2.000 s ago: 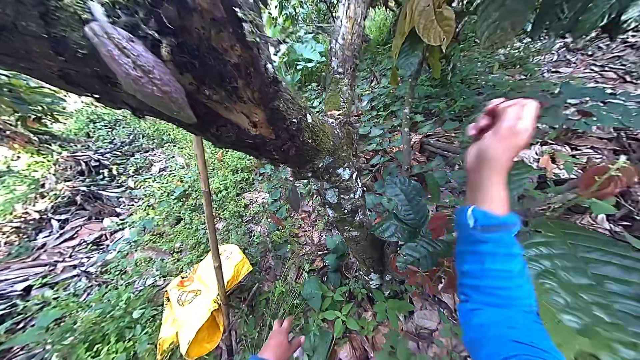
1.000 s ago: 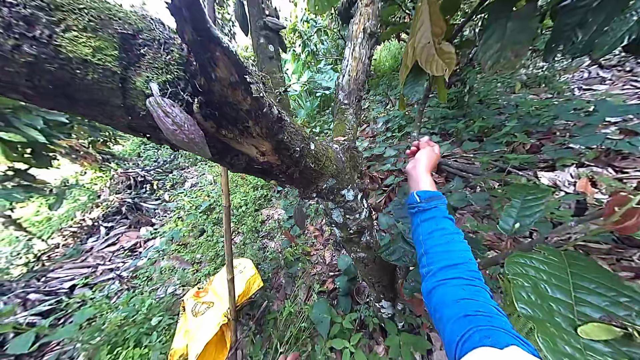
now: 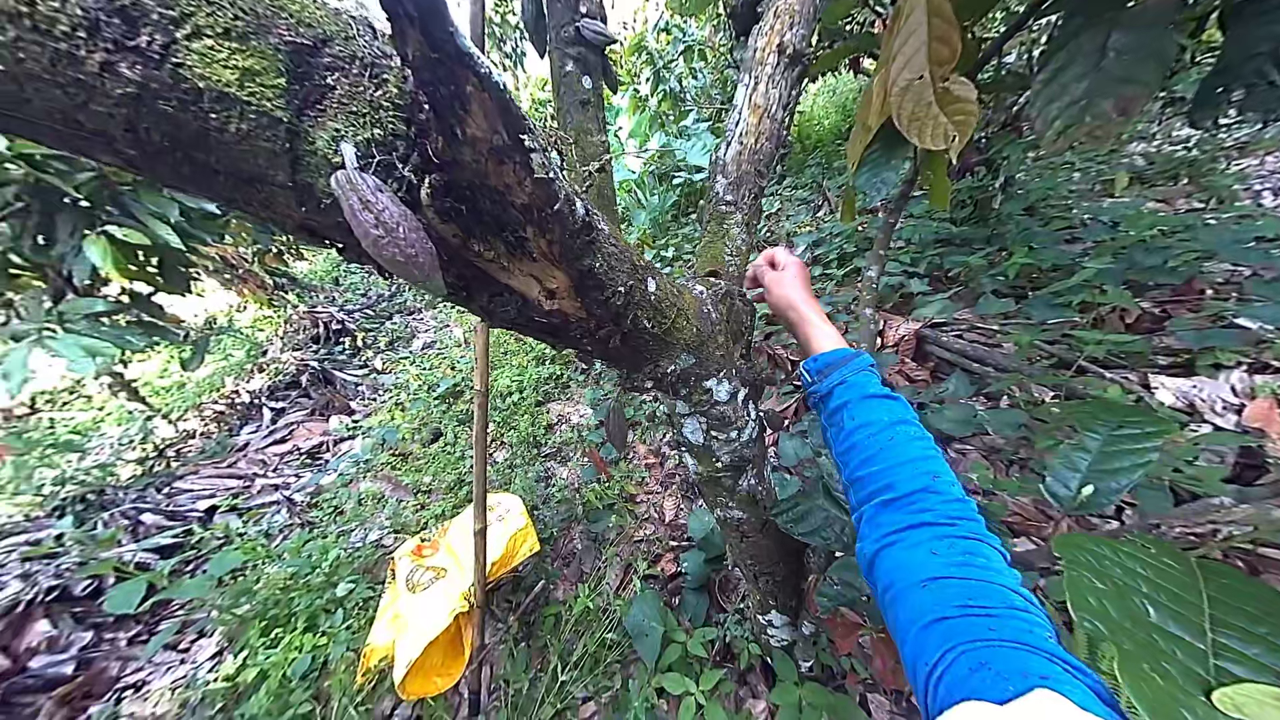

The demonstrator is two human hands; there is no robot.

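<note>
My right hand [image 3: 783, 284], in a blue sleeve, is stretched out beside the fork of a mossy, lichen-spotted cacao tree trunk [image 3: 735, 430]. Its fingers are curled close to the bark; whether they touch it or hold something small cannot be told. At the left, a purplish cacao pod [image 3: 388, 228] hangs from the thick leaning limb [image 3: 250, 110]. Below that limb a thin wooden pole [image 3: 481, 430] stands upright, with a yellow plastic sack [image 3: 440, 590] behind it near the ground. My left hand is out of view.
Dry brown leaves [image 3: 925, 90] hang from a branch at the upper right. Large green leaves [image 3: 1170, 610] fill the lower right corner. Low plants and leaf litter [image 3: 250, 470] cover the ground. Another trunk with pods [image 3: 585, 110] stands behind the limb.
My right hand has moved left, from over the undergrowth to beside the trunk fork. My left hand, partly visible at the bottom edge two seconds ago, has left the view.
</note>
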